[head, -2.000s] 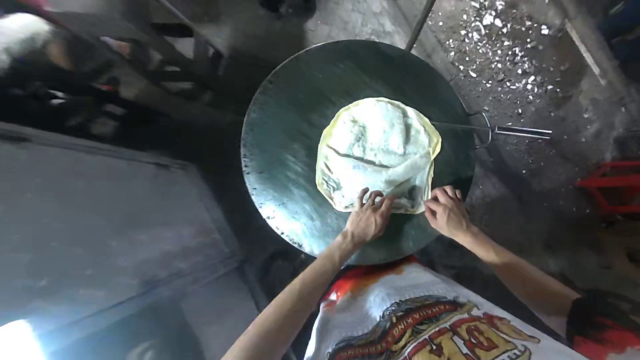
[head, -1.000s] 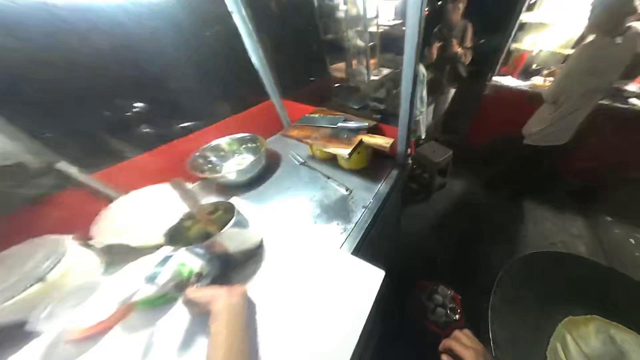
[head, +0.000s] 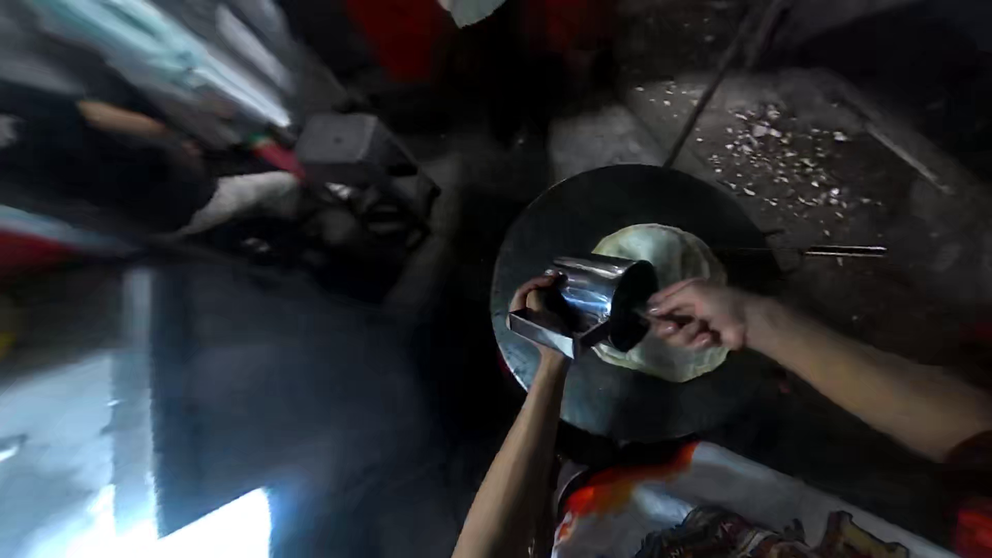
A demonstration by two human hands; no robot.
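Observation:
My left hand [head: 542, 310] is closed around a shiny metal mug [head: 593, 287] with a square-cornered handle, tilted on its side with its mouth toward the right. At that mouth, the fingers of my right hand [head: 697, 314] pinch something thin that reaches toward the inside; what it is cannot be made out. Both hands are above a large round dark griddle [head: 628, 411]. A folded pale flatbread [head: 663, 364] lies on the griddle, partly hidden behind the mug and my right hand.
A thin metal tool with a shiny handle [head: 845, 251] sticks out past the griddle's right edge. White bits litter the floor [head: 775, 155] at the upper right. A person [head: 116, 163] is at the upper left, near a grey box-like stool [head: 345, 147]. A blurred counter [head: 93, 434] stands at lower left.
Two seconds ago both hands were at the flatbread's near edge. The view swung to a side counter, where my left hand reached among bowls, and back. The metal mug is now in my left hand.

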